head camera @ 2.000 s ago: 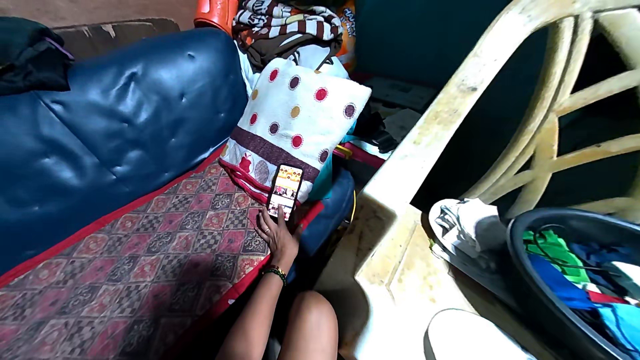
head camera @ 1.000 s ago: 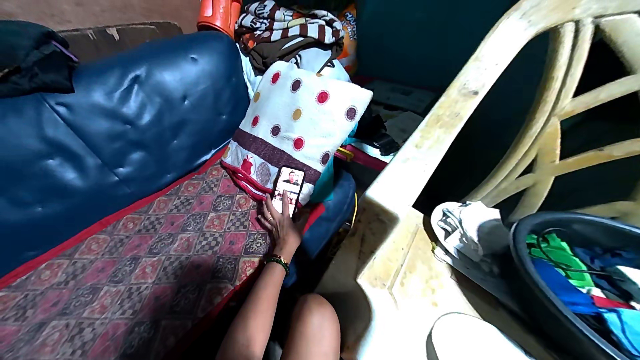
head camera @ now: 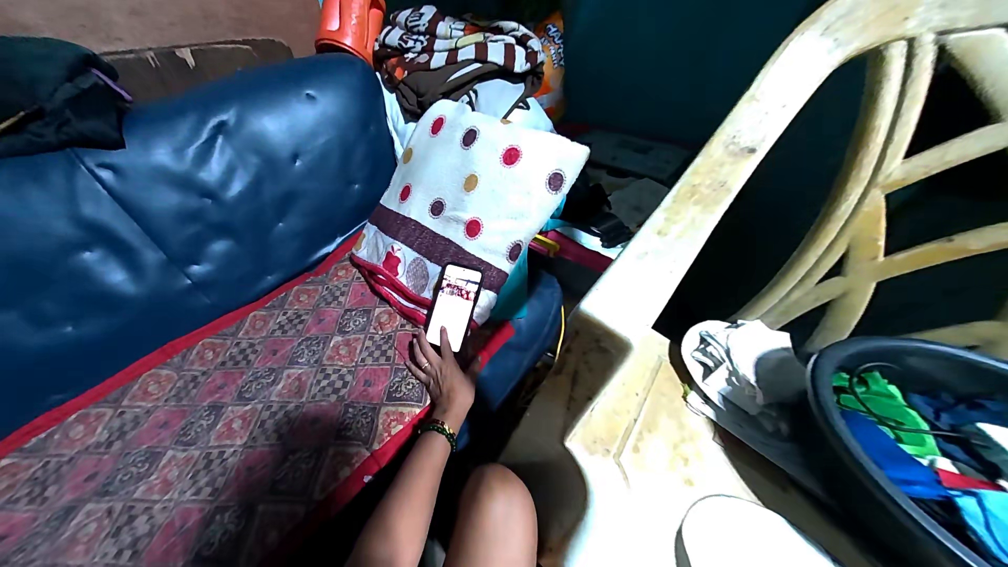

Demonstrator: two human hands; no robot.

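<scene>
My left hand (head camera: pixel 447 378), with a ring and a dark beaded bracelet, lies palm down at the lower end of a smartphone (head camera: pixel 454 309). One fingertip touches the lit screen; the fingers are spread and not closed around the phone. Behind the phone, which leans on its lower edge, is a folded white towel or cushion (head camera: pixel 480 177) with red, purple and yellow dots and a red border. Under them runs the red-and-grey patterned cover (head camera: pixel 260 394) of a blue sofa. My right hand is out of view.
The tufted blue backrest (head camera: pixel 252 173) rises at left, with dark cloth on it. An orange container (head camera: pixel 346 27) and striped cloths stand behind. At right are a worn cream plastic chair (head camera: pixel 709 189), white shoes (head camera: pixel 744 358) and a black tub (head camera: pixel 835 417) of clothes. My knee is beside my forearm.
The phone's screen now shows a mostly white page in place of the earlier pictures. My left hand stays at the phone's lower end, its fingers slightly shifted.
</scene>
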